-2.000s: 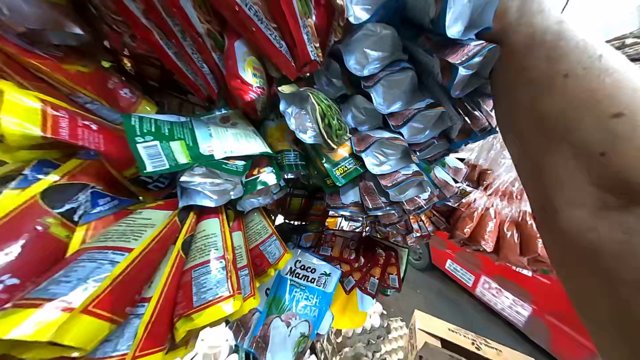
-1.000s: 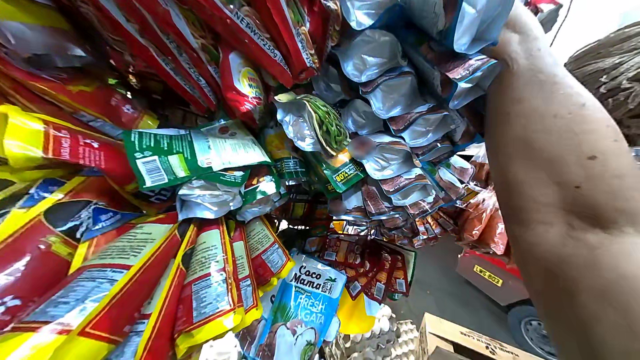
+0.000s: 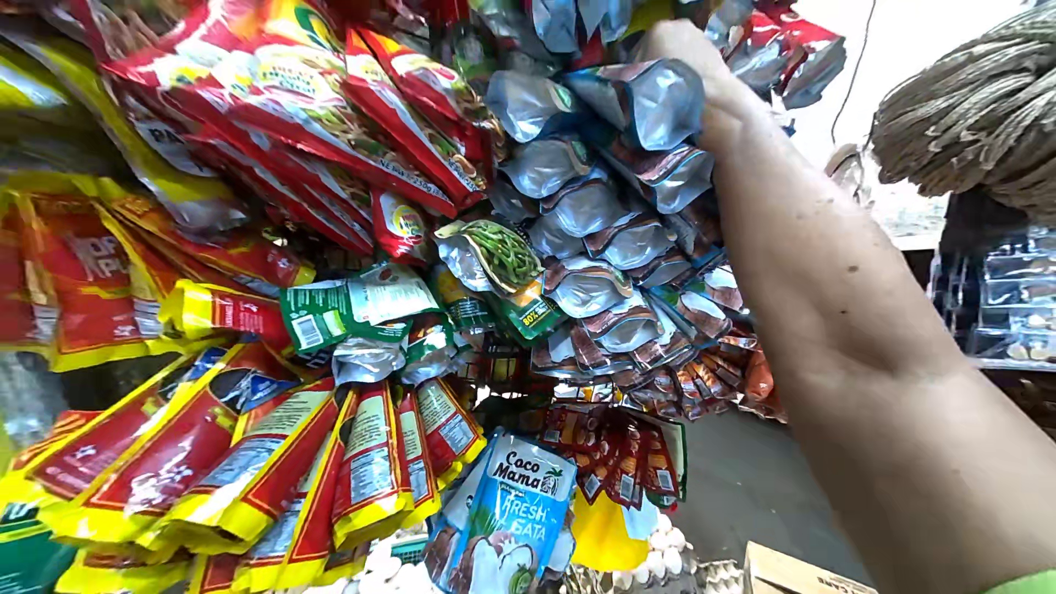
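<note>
My right forearm crosses the right side of the view, reaching up to my right hand [image 3: 681, 54] at the top centre. The hand is among hanging foil pouches [image 3: 660, 103]; its fingers are hidden, so its hold cannot be told. Many silver-bottomed pouches [image 3: 590, 206] hang in rows below it. A blue Coco Mama coconut milk pouch [image 3: 520, 507] hangs at the bottom centre. Red and yellow packets [image 3: 371, 470] hang at the lower left, with red noodle packs [image 3: 289, 99] above them. A green pouch [image 3: 355, 305] lies sideways between these. My left hand is not in view.
Eggs in trays [image 3: 660, 557] are at the bottom, beside a cardboard box [image 3: 800, 573]. Small red sachets [image 3: 627, 462] hang above the eggs. A bundle of twine or straw-like strands [image 3: 973, 115] hangs at the upper right, over clear plastic packs [image 3: 1019, 289].
The view has shifted, showing more of the upper packs and the hanging bundle. The red vehicle at the right is out of view. My right arm remains raised, and its hand now shows partly.
</note>
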